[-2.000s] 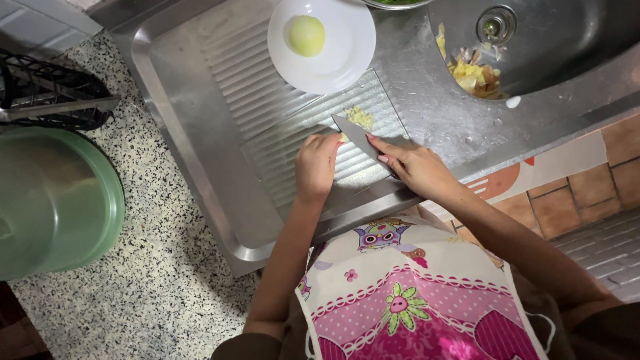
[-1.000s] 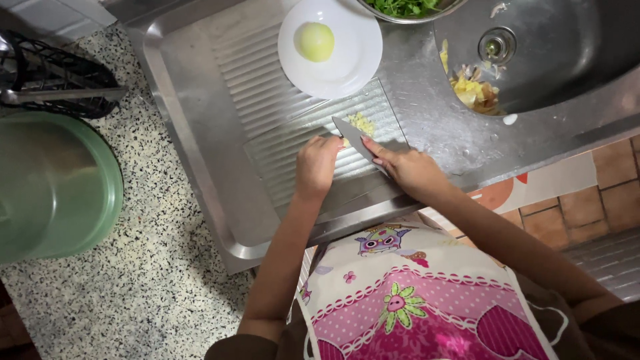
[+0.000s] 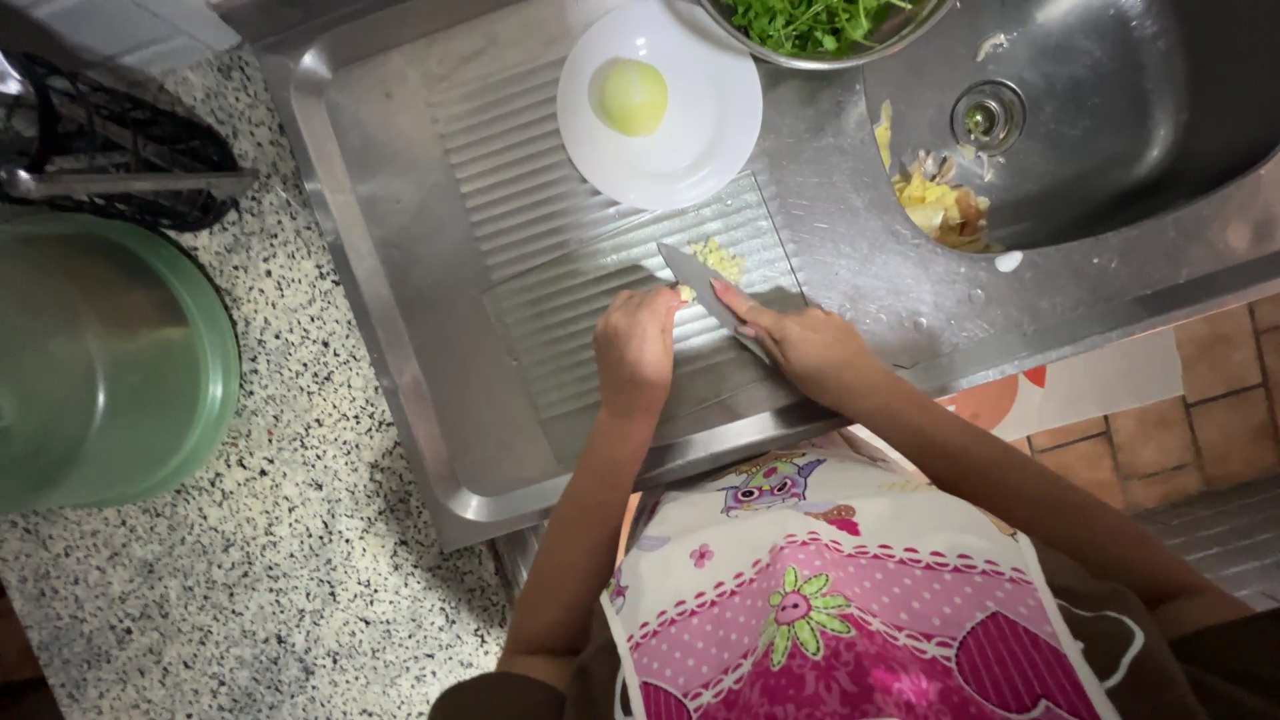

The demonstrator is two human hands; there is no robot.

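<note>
My right hand (image 3: 810,345) grips a kitchen knife (image 3: 703,290), its index finger along the blade and the tip pointing up and left. With its fingertips my left hand (image 3: 640,345) pinches a small pale piece, likely garlic (image 3: 686,293), against the blade's left side. Both hands are over a clear glass cutting board (image 3: 570,340) on the ribbed steel drainboard. Finely chopped pale bits (image 3: 718,260) lie on the board just beyond the blade. Behind them a white plate (image 3: 700,150) holds a peeled onion (image 3: 633,97). The knife handle is hidden in my right hand.
A metal bowl (image 3: 845,62) of green herbs (image 3: 810,22) stands beyond the plate. To the right, the steel sink basin (image 3: 1090,190) holds yellowish peelings (image 3: 940,205) near its drain. On the speckled counter at left are a green plastic tub (image 3: 120,400) and a black rack (image 3: 120,140).
</note>
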